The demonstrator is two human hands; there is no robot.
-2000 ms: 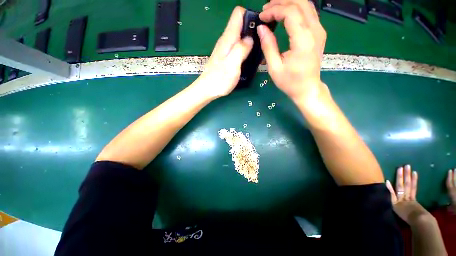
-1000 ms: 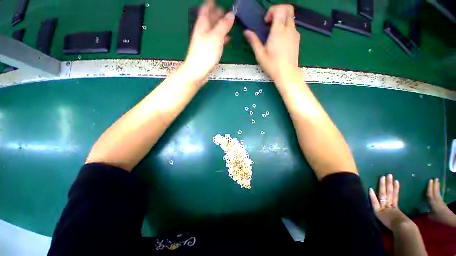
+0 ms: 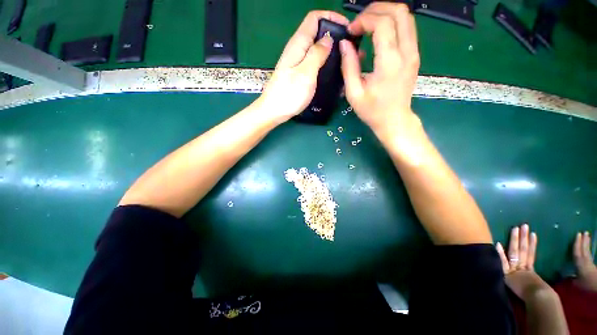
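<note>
A black device (image 3: pixel 322 91) is held above the rail, its upper end between my two hands and its lower end over the bench. My left hand (image 3: pixel 298 72) is closed round its left side, with the thumb near the top end. My right hand (image 3: pixel 383 65) has thumb and fingertips at the top right end of the device. Whether a ring is between those fingertips cannot be told. A heap of tiny pale rings (image 3: pixel 317 208) lies on the glossy green bench (image 3: pixel 163 144), with several loose rings between the heap and the device.
A pale, brown-speckled rail (image 3: pixel 177 81) separates the bench from the green belt (image 3: pixel 281 13). Several black devices (image 3: pixel 221 33) lie on the belt at left and right. A grey-white metal brace (image 3: pixel 42 65) stands at left. Another person's hands (image 3: pixel 520 252) rest on the bench at lower right.
One second ago my hands were apart with a tilted, blurred device by my right hand. Now both hands are together on a device. Devices on the belt have shifted.
</note>
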